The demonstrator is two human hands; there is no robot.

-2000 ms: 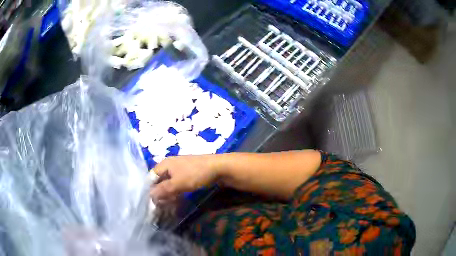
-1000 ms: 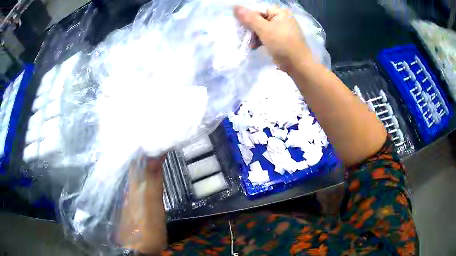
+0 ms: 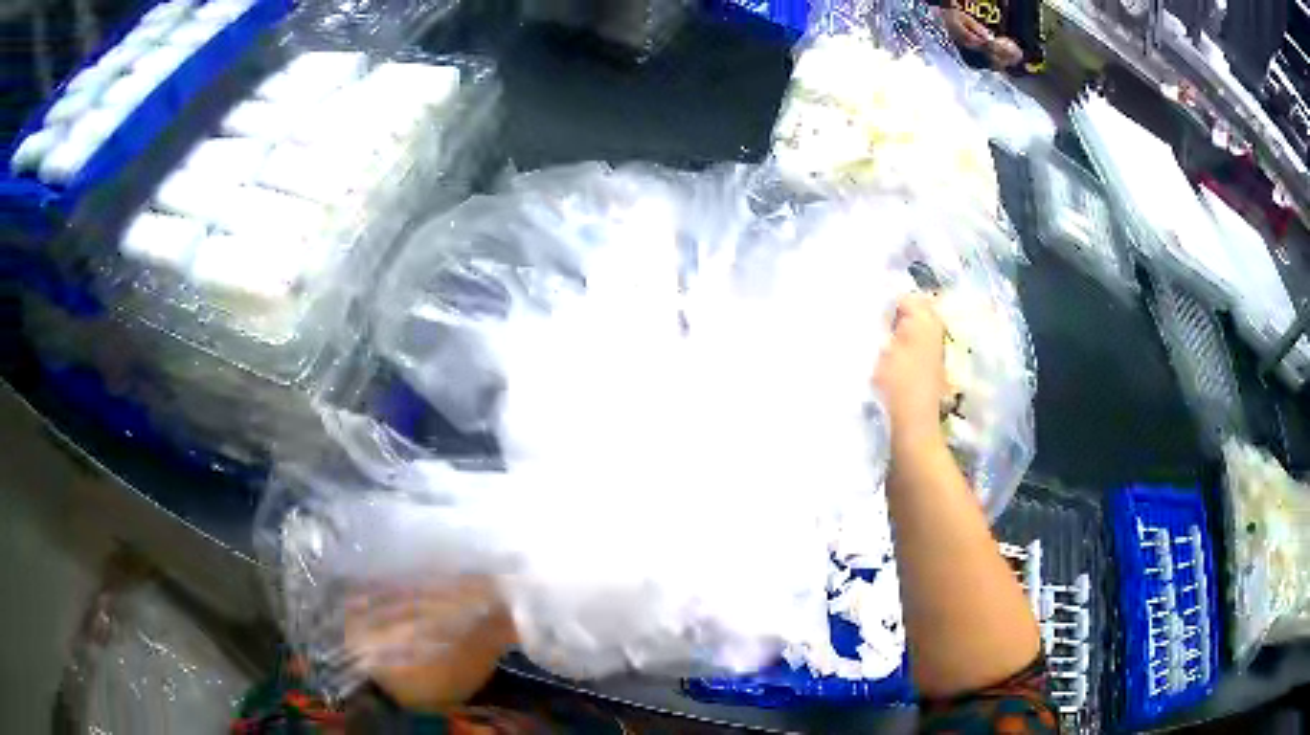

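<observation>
A large cloudy clear poly bag [image 3: 675,431] with white contents fills the middle of the view above the bench. My left hand [image 3: 428,632] is at its lower left, seen blurred through the film and closed on the bag. My right hand [image 3: 914,359] grips the bag's right side, fingers partly hidden by plastic. Below the bag, small white moulded parts [image 3: 862,618] show in a blue tray [image 3: 805,691], mostly covered by the bag.
Stacked clear trays of white blocks [image 3: 273,187] and a blue tray of blocks [image 3: 43,187] stand left. An open bag of cream parts [image 3: 891,129] is behind. Stem-part trays [image 3: 1167,603] and a full parts bag [image 3: 1271,546] lie right. Another person's hand [image 3: 984,32] shows at the top.
Both my hands now hold the bag, which has moved to the centre over the blue parts tray. The view has turned, showing more of the back of the bench and the stacked trays at left.
</observation>
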